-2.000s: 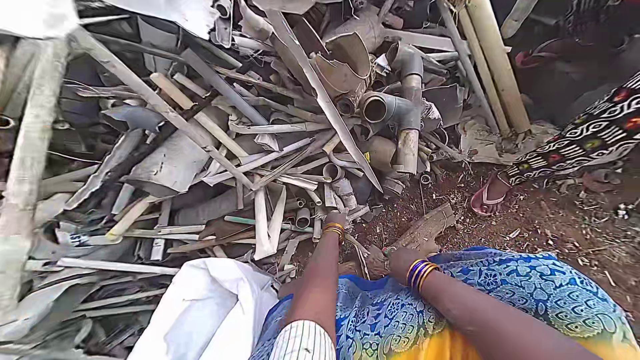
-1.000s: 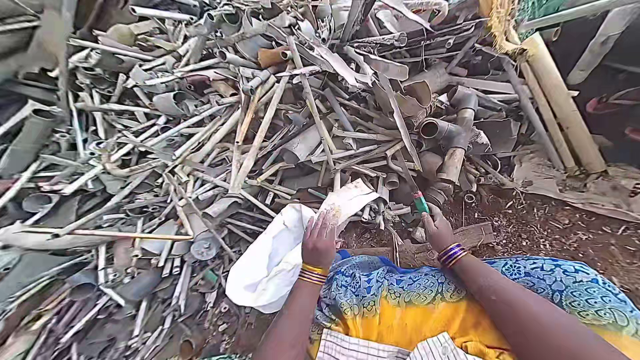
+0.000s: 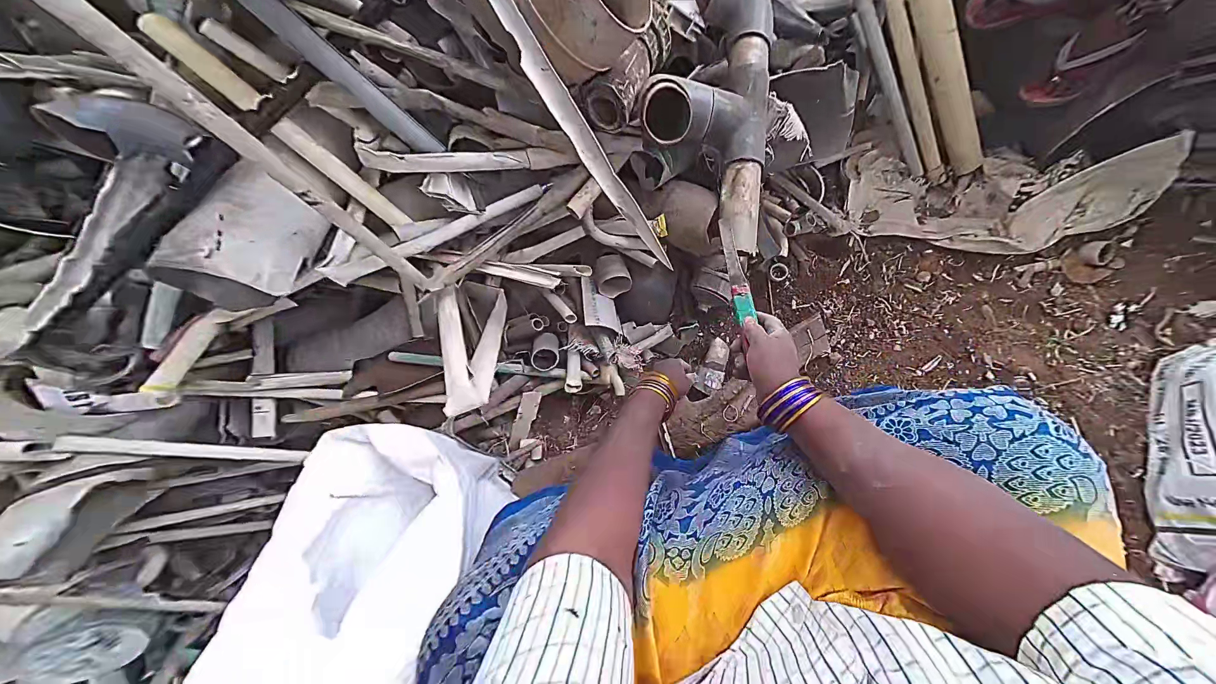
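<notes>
My right hand (image 3: 769,353) grips the green handle of a saw-like blade tool (image 3: 743,302), its narrow metal blade pointing away from me beside a pipe end. My left hand (image 3: 668,377) is low at the near edge of the scrap pipe heap, by several short pipe pieces (image 3: 608,366); its fingers are partly hidden, and whether it holds a piece cannot be told. Between the hands lies a small pale piece (image 3: 714,356) above a wooden block (image 3: 712,418). A grey pipe tee (image 3: 708,114) lies just beyond the blade.
A white sack (image 3: 380,551) lies at my left. Long pipes and split plastic pieces (image 3: 237,228) are heaped ahead and to the left. Upright tan pipes (image 3: 945,85) stand at the upper right, near a person's sandalled foot (image 3: 1073,71). A printed bag (image 3: 1183,446) sits at the far right.
My left hand has moved off the white sack to the near edge of the heap. My right hand still holds the green-handled tool seen one second ago. The view has shifted markedly.
</notes>
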